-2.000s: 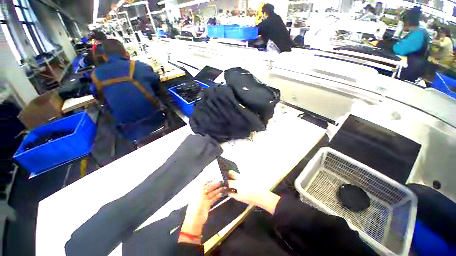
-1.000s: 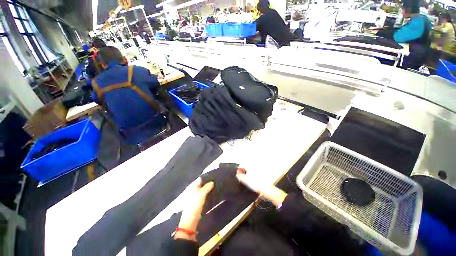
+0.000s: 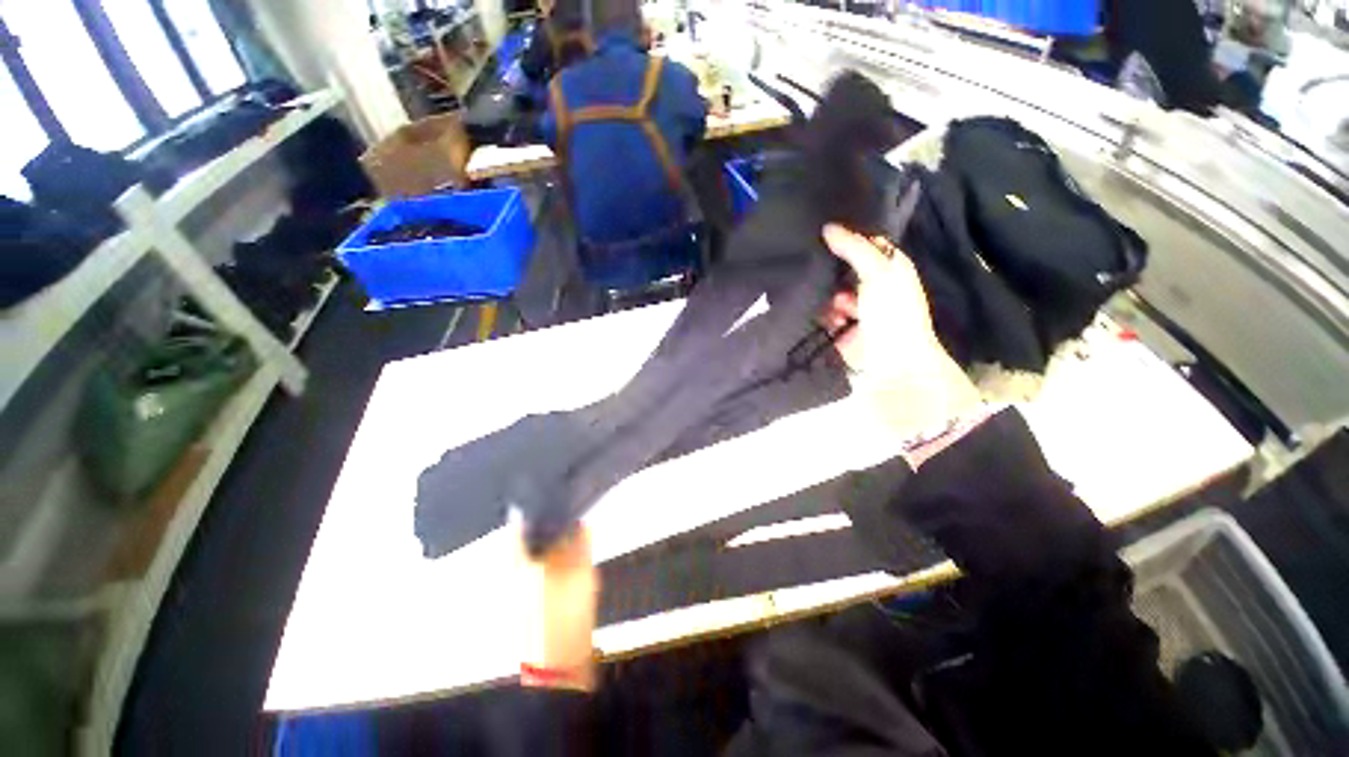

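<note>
A long black slotted panel (image 3: 681, 362) is lifted and stretched at a slant over the white table (image 3: 348, 606); white shows through a narrow slot. My right hand (image 3: 888, 311) grips it at the upper right, thumb on top. My left hand (image 3: 558, 584) is blurred and holds its lower left end. The dark grey stacked panels (image 3: 471, 481) lie beyond, partly hidden by the raised panel. Another slotted panel (image 3: 666, 574) lies along the table's front edge, its right part under my right sleeve.
A heap of black sewn bag bodies (image 3: 1021, 237) stands at the table's far right. A grey-white basket (image 3: 1280, 592) with a round black object (image 3: 1221, 703) is at lower right. A blue bin (image 3: 444, 249) stands on the floor beyond. A person sits at back; shelves stand left.
The view has turned left. Both hands have moved apart, from the front panel area to over the stacked panels, and now hold a panel raised and stretched between them.
</note>
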